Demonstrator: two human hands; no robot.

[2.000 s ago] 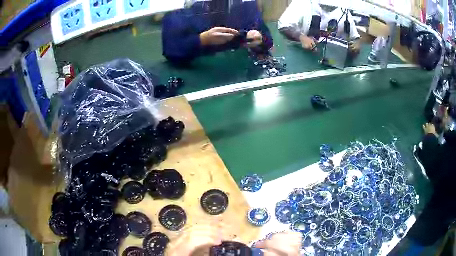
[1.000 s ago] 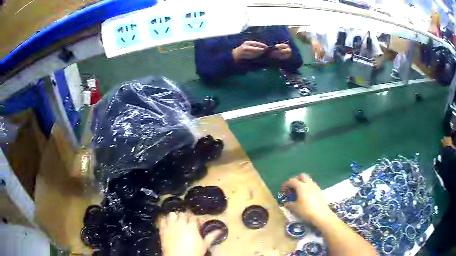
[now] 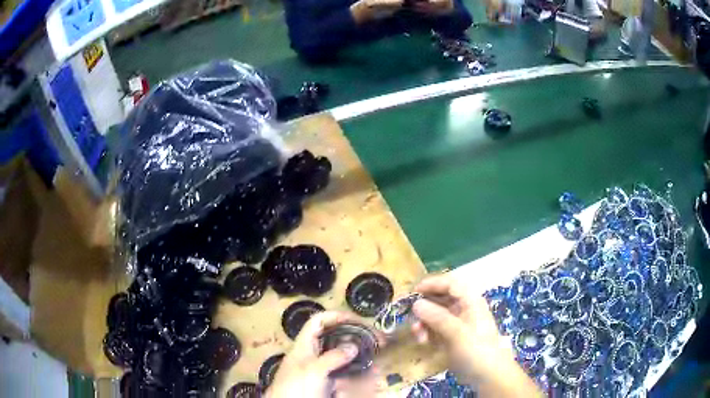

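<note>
My left hand (image 3: 311,359) holds a round black housing (image 3: 350,347) at the bottom centre, thumb across its face. My right hand (image 3: 459,322) pinches a blue-and-silver insert (image 3: 398,312) by its edge and pale wires, just right of and above the held housing. The insert is tilted and outside the housing; whether their rims touch I cannot tell. A loose black housing (image 3: 369,293) lies on the cardboard (image 3: 366,202) just behind the hands. A heap of blue-and-silver inserts (image 3: 599,291) lies on the right.
A clear bag of black housings (image 3: 198,155) stands upper left, with a pile of loose black housings (image 3: 167,326) below it. The green belt (image 3: 436,186) beyond carries a joined unit (image 3: 497,120) and smaller dark pieces. A person's dark sleeves (image 3: 327,31) are across the belt.
My left hand has picked up a black housing from the cardboard. My right hand has come back from the belt's near edge with an insert. The view has shifted.
</note>
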